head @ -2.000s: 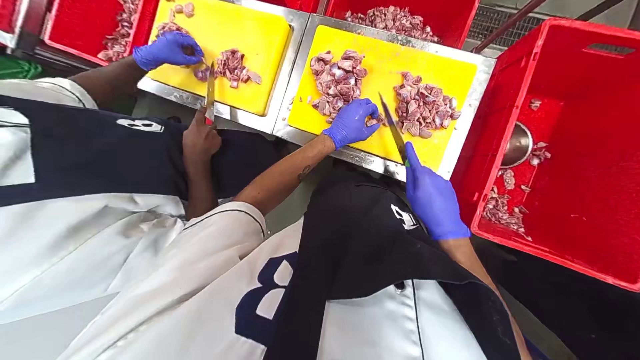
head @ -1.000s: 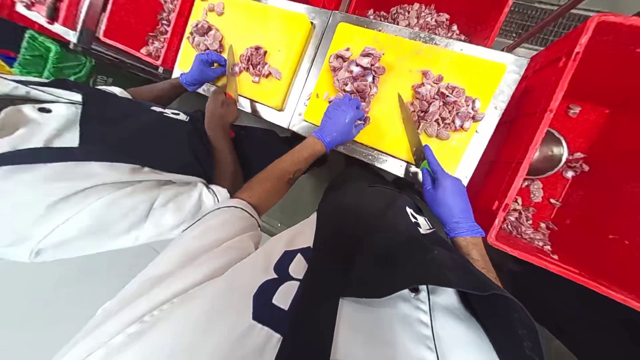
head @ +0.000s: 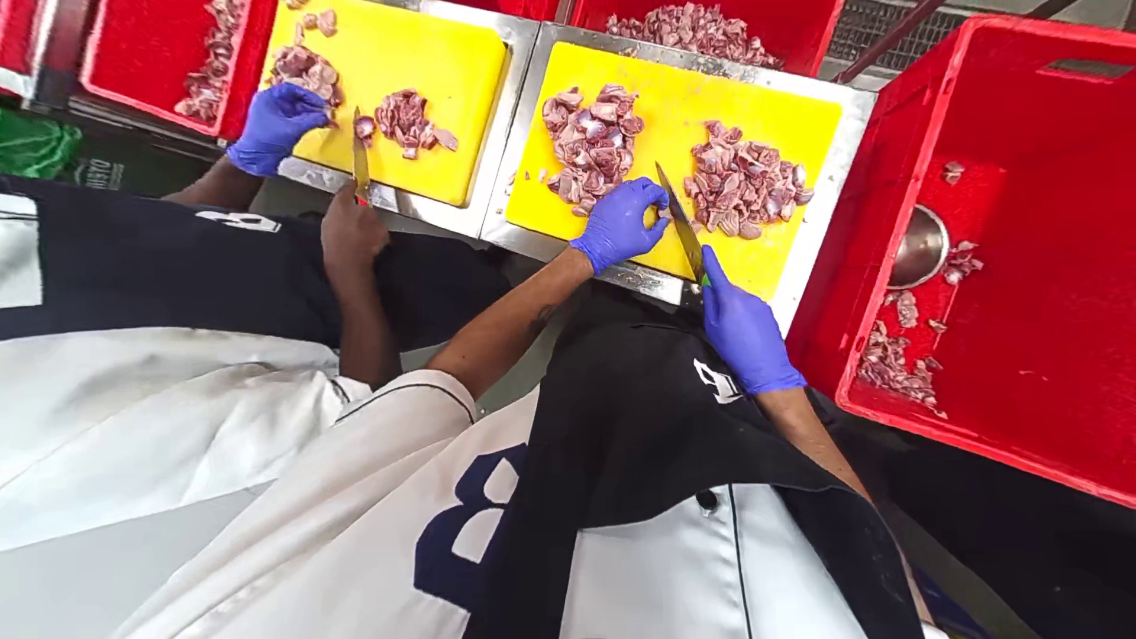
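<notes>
My left hand [head: 624,224], in a blue glove, pinches a small piece of raw meat [head: 664,213] near the front of a yellow cutting board [head: 674,98]. In my right hand [head: 745,328], also gloved, is a knife with a green handle; its blade [head: 680,222] points up and left, close beside the left fingertips. A pile of meat pieces [head: 595,146], which look like gizzards, lies beyond my left hand. Another pile of pieces [head: 744,182] lies right of the blade. The board rests in a metal tray [head: 830,191].
On the left, a co-worker's gloved hand [head: 277,129] and bare hand with a knife [head: 353,235] work over another yellow board [head: 444,53]. A large red crate [head: 1047,266] at right holds a metal bowl [head: 920,248] and meat scraps. Beyond my board stands a red bin of meat [head: 697,35].
My left hand has left the left pile, where it was one second ago, and now holds a piece beside the blade. The knife remains in my right hand.
</notes>
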